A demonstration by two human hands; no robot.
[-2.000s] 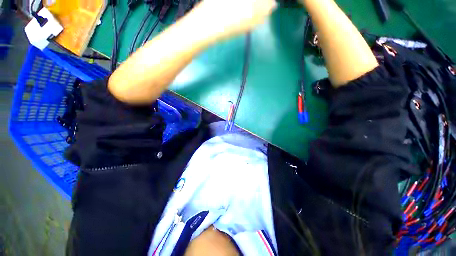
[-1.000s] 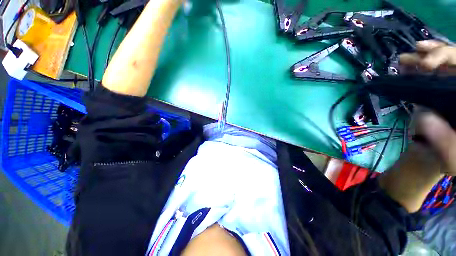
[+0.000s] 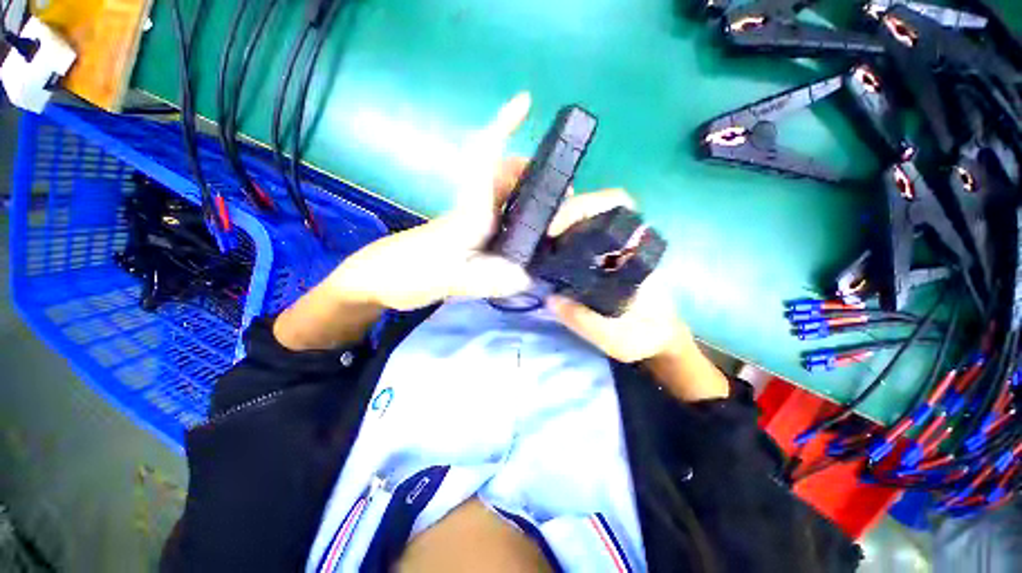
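Note:
My left hand (image 3: pixel 448 252) and my right hand (image 3: pixel 628 325) are together in front of my chest at the bench edge. A black battery clamp (image 3: pixel 551 185) stands tilted in my left hand, its ribbed grip pointing up. My right hand holds a black clamp part (image 3: pixel 605 257) with a copper jaw facing right. The two black pieces touch or overlap; I cannot tell whether they are one clamp or two. Fingers hide their lower ends. The pile of clamps (image 3: pixel 773 123) lies at the right on the green bench mat (image 3: pixel 426 67).
Red-blue lead ends (image 3: pixel 930 437) hang over the right edge above a red bin (image 3: pixel 841 492). A blue basket (image 3: pixel 101 336) with black clamps stands at left, with black leads (image 3: pixel 230 123) hanging toward it. A wooden board (image 3: pixel 107 56) and white box (image 3: pixel 36 69) are far left.
My left hand has come down from the far bench edge and my right hand in from the pile at right. Both now meet in front of me holding black clamp pieces.

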